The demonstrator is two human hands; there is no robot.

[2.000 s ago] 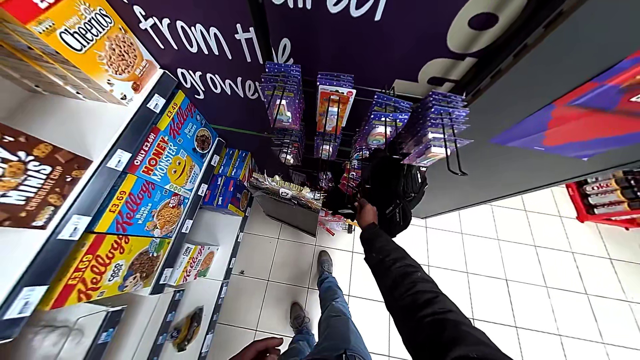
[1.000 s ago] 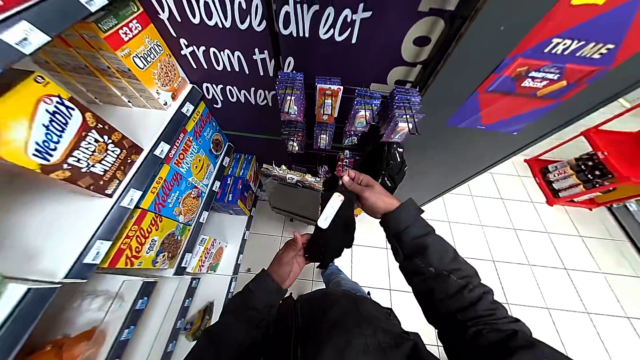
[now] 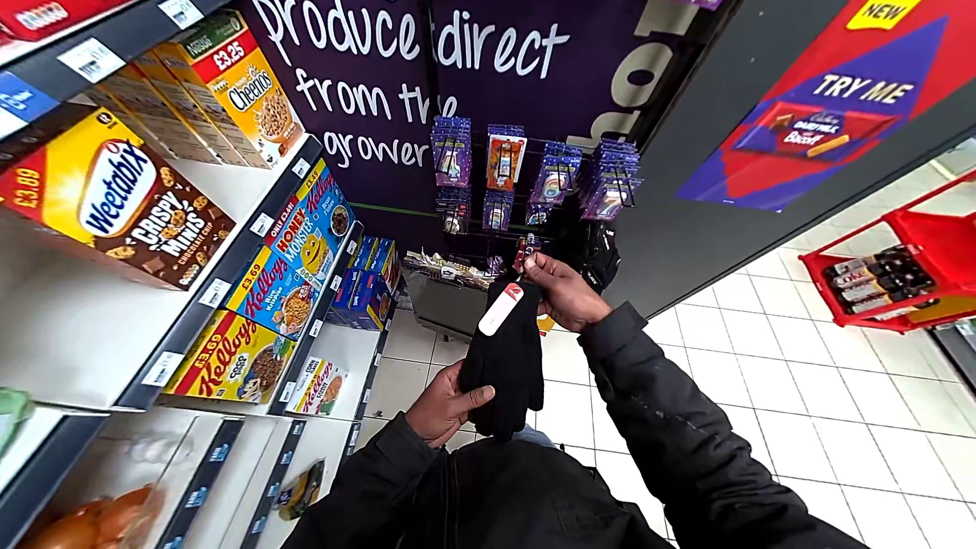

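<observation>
A pair of black knitted gloves [image 3: 503,362] hangs upright in front of my body, with a white and red tag [image 3: 501,309] on its upper part. My right hand [image 3: 566,292] grips the gloves at their top, by the tag's hanger. Lower down on the left side, my left hand [image 3: 448,406] holds the fabric, its thumb across the front and its fingers partly hidden behind. Just behind my right hand, more black goods [image 3: 598,255] hang on the display rack.
Cereal boxes [image 3: 229,358] fill shelves at the left. Small packets [image 3: 505,160] hang on hooks ahead, above a dark grey bin-like container [image 3: 446,305]. A grey panel [image 3: 686,137] stands at the right, with a red crate of bottles [image 3: 877,278] beyond it on the tiled floor.
Two seconds ago my right hand was at the black goods on the rack and my left hand hung low. Now both hands hold the gloves before me, and my left hand has come up.
</observation>
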